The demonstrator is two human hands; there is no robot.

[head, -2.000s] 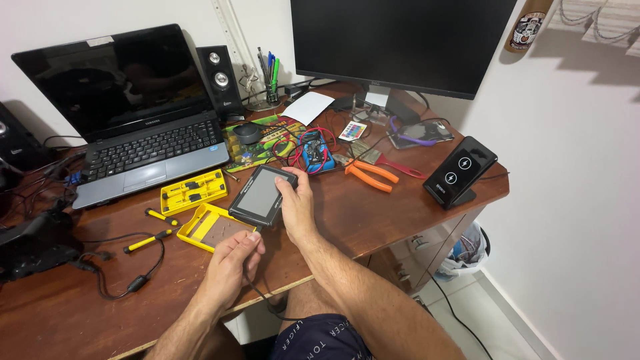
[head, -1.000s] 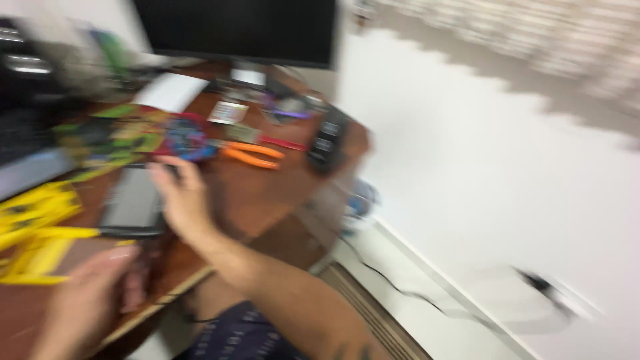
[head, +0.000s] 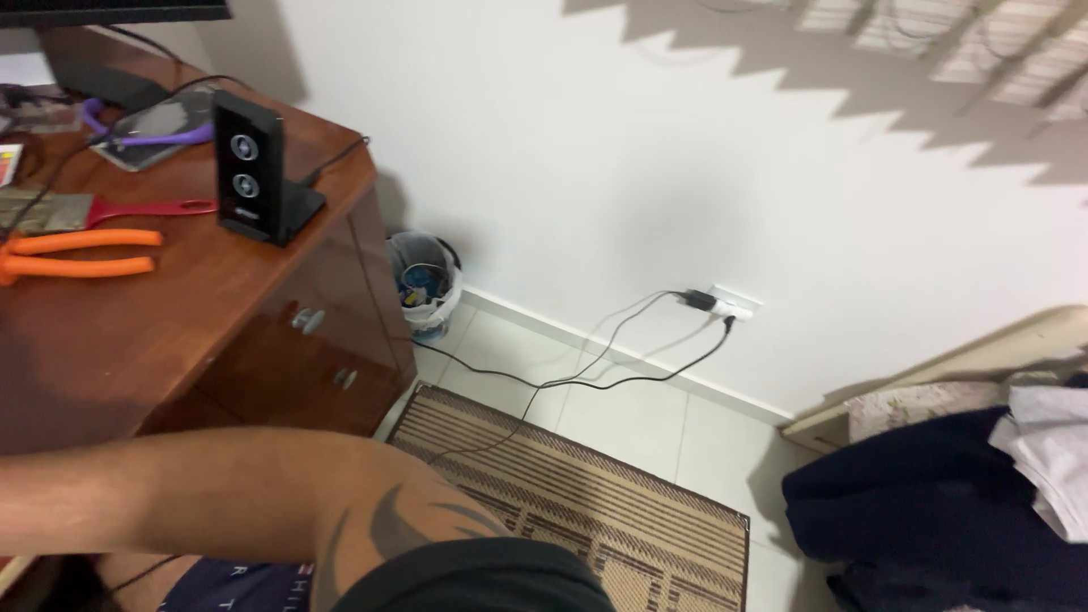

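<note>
Neither of my hands shows in the head view; my right arm crosses the lower left, and its hand is beyond the left edge. On the wooden desk (head: pixel 110 340), orange-handled pliers (head: pixel 85 255) lie at the left, partly cut off. Behind them is a paintbrush with a red handle (head: pixel 153 208). A black wireless charging stand (head: pixel 248 170) stands upright at the desk's corner. A purple-handled tool (head: pixel 170 136) rests on a clear plastic piece (head: pixel 140 157). What my hands hold or touch is hidden.
A lined waste bin (head: pixel 425 285) stands between desk and wall. Black cables (head: pixel 595 384) run across the floor to a wall outlet (head: pixel 735 302). A woven rug (head: pixel 595 501) lies beside the desk. Dark cloth (head: pixel 918 501) is piled at the right, under window blinds (head: pixel 918 30).
The view has swung far to the right. Both hands, the grey-screened device, the yellow cases and the laptop, seen two seconds ago, are out of view now.
</note>
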